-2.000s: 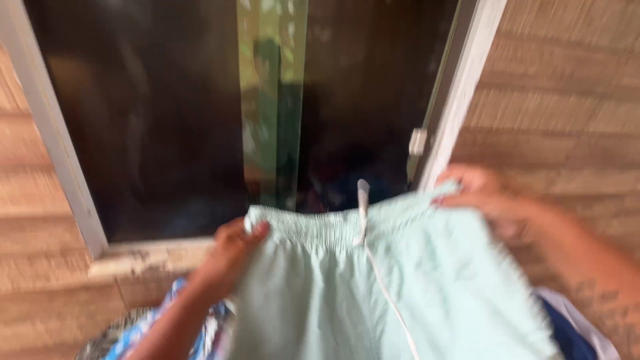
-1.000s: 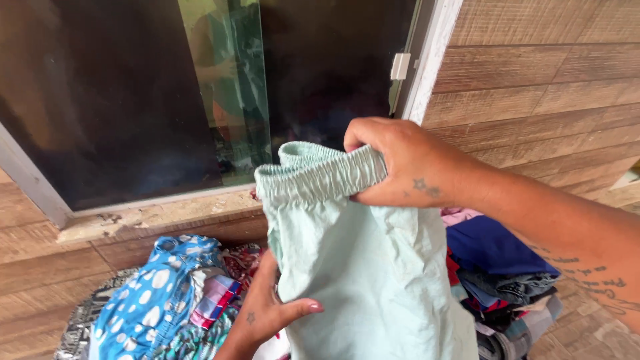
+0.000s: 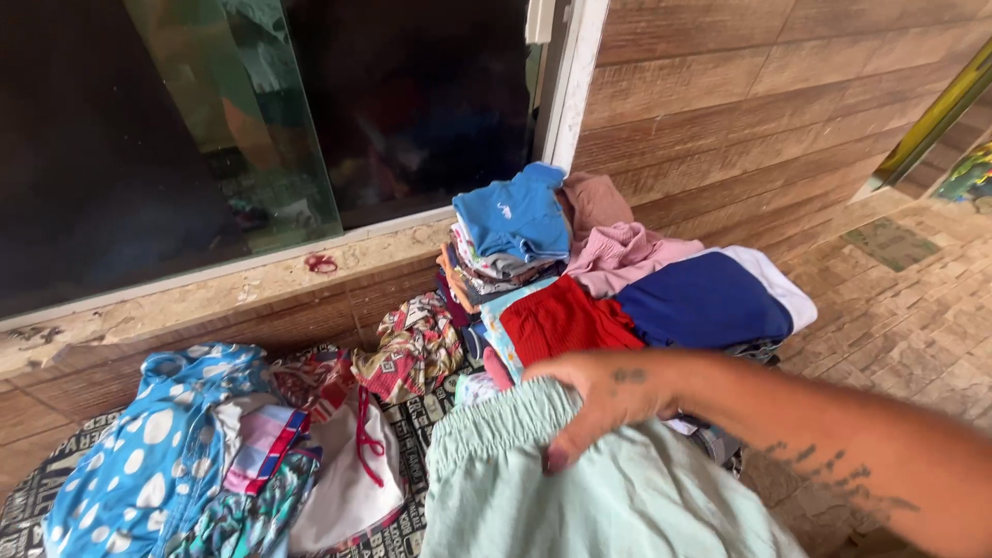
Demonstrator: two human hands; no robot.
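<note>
Pale mint shorts (image 3: pixel 612 496) with a gathered elastic waistband hang at the lower middle, partly cut off by the bottom edge. My right hand (image 3: pixel 593 407) grips them at the waistband, thumb in front. Behind that hand lie a folded red ribbed garment (image 3: pixel 570 318) and a dark blue garment with a white edge (image 3: pixel 705 298). Left of the shorts is a white garment with a red drawstring (image 3: pixel 353 465), beside a blue polka-dot garment (image 3: pixel 147 457). My left hand is out of view.
A stack topped by a folded blue shirt (image 3: pixel 515 213) stands against the wall, near a pink garment (image 3: pixel 628 256). A crumpled patterned cloth (image 3: pixel 415 341) lies on the printed cover (image 3: pixel 407 422). Above runs a stone window sill (image 3: pixel 372 260) under dark glass; stone paving (image 3: pixel 899 310) extends at right.
The shorts were spread between both hands, then gathered and folded over; now only my right hand holds them, lower down. My left hand has left the view, which has shifted toward the clothes.
</note>
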